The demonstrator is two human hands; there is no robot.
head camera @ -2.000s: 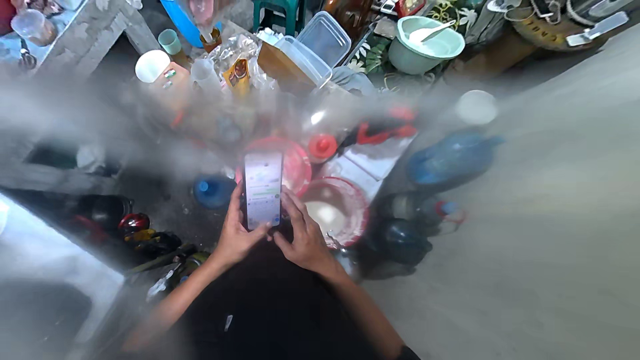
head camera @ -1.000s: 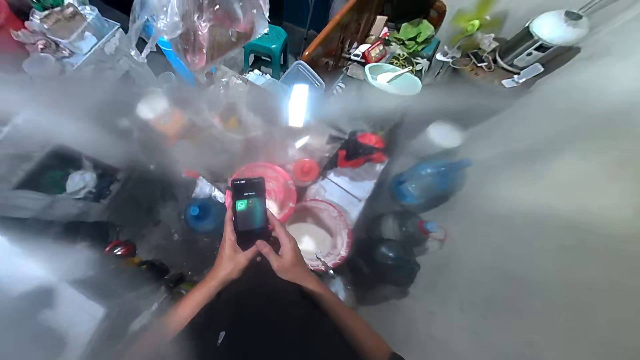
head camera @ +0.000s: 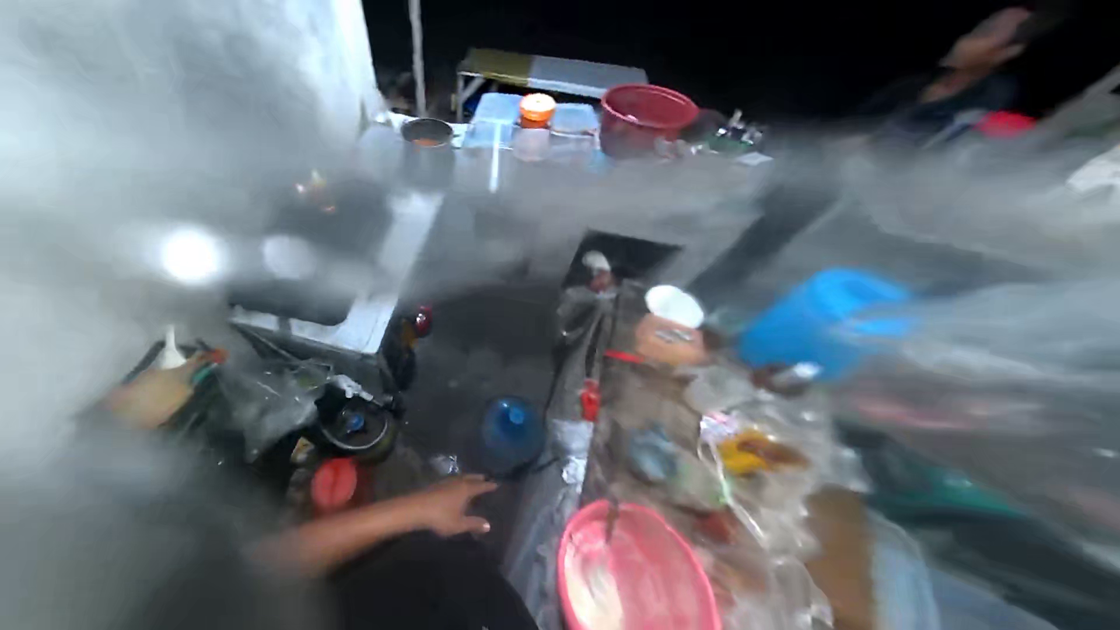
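My left hand (head camera: 453, 507) reaches in from the lower left with its fingers spread, and nothing is seen in it. It is nearest to a blue plastic water bottle (head camera: 512, 430) standing just above the fingertips. To its right is a pink plastic basin (head camera: 637, 569) with a whitish residue inside. A red lid or container (head camera: 334, 484) lies left of the forearm. My right hand is outside the view, and so is the phone.
Plastic bags (head camera: 761, 503) and a white cup (head camera: 674, 306) stand at right, near a blue container (head camera: 827, 324). At the back are a dark red tub (head camera: 647, 118) and an orange-lidded jar (head camera: 536, 109). A blurred person (head camera: 971, 70) is at the upper right.
Both hands held a phone before; now the left hand shows alone without it, off to the left with spread fingers. The view has swung strongly to the left.
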